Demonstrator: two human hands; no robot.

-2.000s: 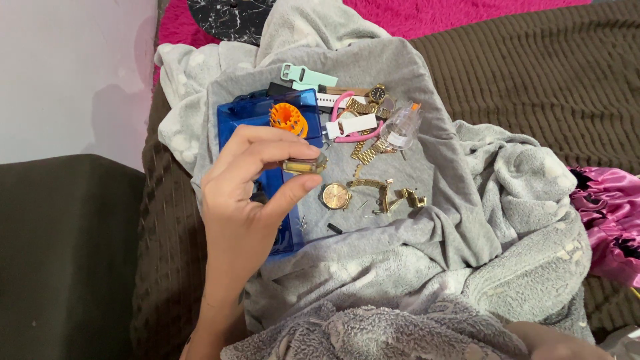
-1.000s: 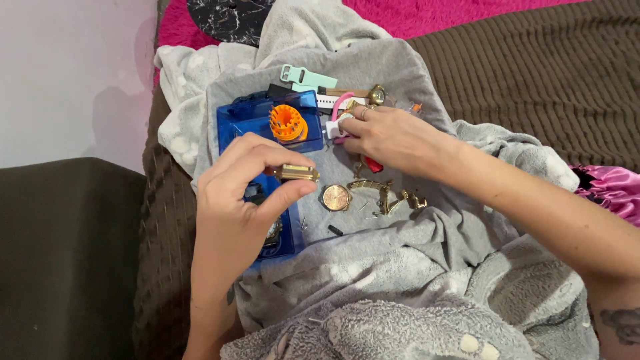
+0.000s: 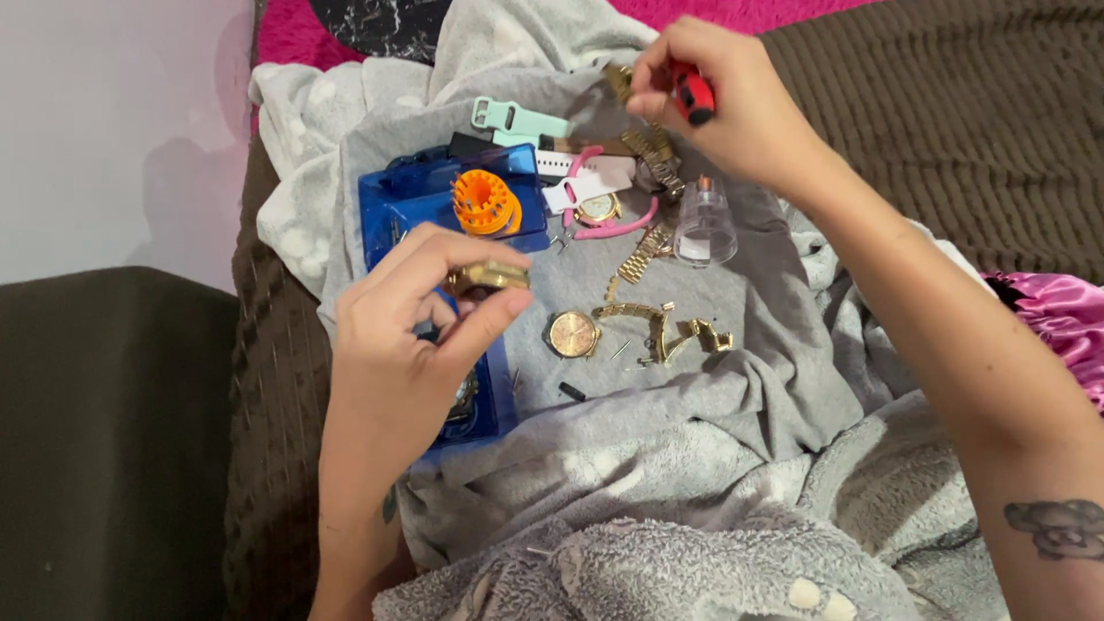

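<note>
My left hand (image 3: 423,319) pinches a gold-tone watch case (image 3: 492,278) between thumb and fingers, over the edge of a blue plastic case (image 3: 379,207). At the upper right my right hand (image 3: 707,95) grips a red and black tool handle (image 3: 693,93); its tip cannot be made out. A gold-tone piece (image 3: 619,82) shows beside those fingers, and whether they touch it is unclear. On the grey cloth between the hands lie a round gold watch head (image 3: 573,334), gold bracelet pieces (image 3: 660,323), pink-handled pliers (image 3: 617,228) and a clear tapered plastic container (image 3: 705,226).
An orange holder with small bits (image 3: 485,203) stands in the blue case. Mint (image 3: 522,121) and white (image 3: 586,185) watch straps lie behind. Small pins (image 3: 621,348) and a black piece (image 3: 571,392) rest in front. Rumpled grey blanket (image 3: 673,552) surrounds the cloth.
My right hand came into view, reached among the straps, and has since moved up and away with the red-handled tool. My left hand still holds the watch case.
</note>
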